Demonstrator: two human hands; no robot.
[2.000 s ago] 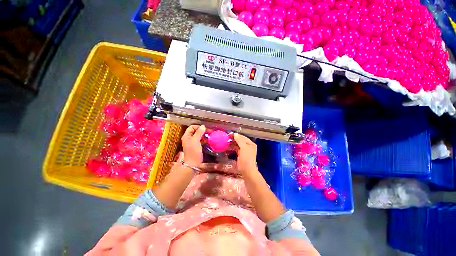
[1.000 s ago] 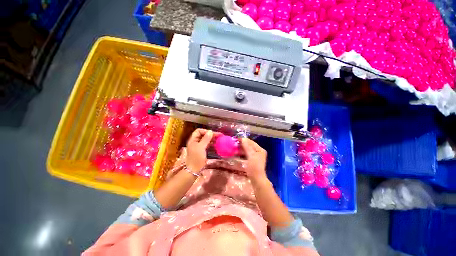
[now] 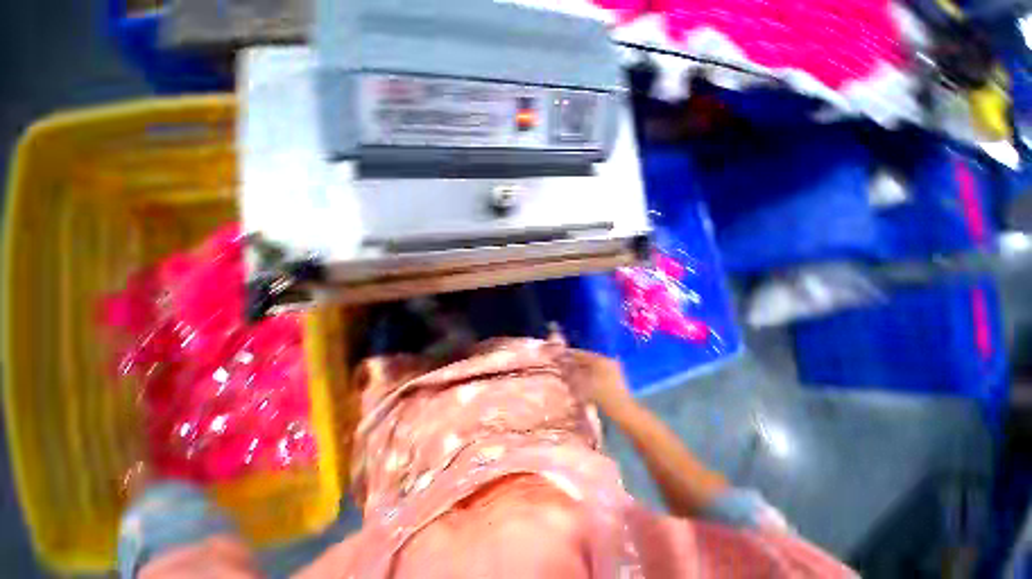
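Observation:
The frame is blurred. Bagged pink balls (image 3: 221, 379) lie in a loose, shiny pile in the yellow basket (image 3: 57, 339) on the left. My left cuff (image 3: 175, 523) is over the basket's near left corner; the left hand beyond it is too blurred to make out. My right hand (image 3: 583, 368) is by the right side of my lap, below the sealer's front edge. Its fingers are blurred and I cannot tell if it holds anything. The grey and white sealer (image 3: 447, 209) stands in front of me, its tan jaw strip facing me. No ball shows at the jaws.
A blue bin (image 3: 679, 356) with bagged pink balls stands right of the sealer. A white-covered surface heaped with pink balls (image 3: 781, 34) is at the back right. Stacked blue bins (image 3: 894, 345) and a clear plastic bundle (image 3: 815, 296) are on the right.
The view has shifted, so the basket looks larger and nearer. My left arm has swung left to the basket. My hands have parted, and the pink ball between them is no longer visible there.

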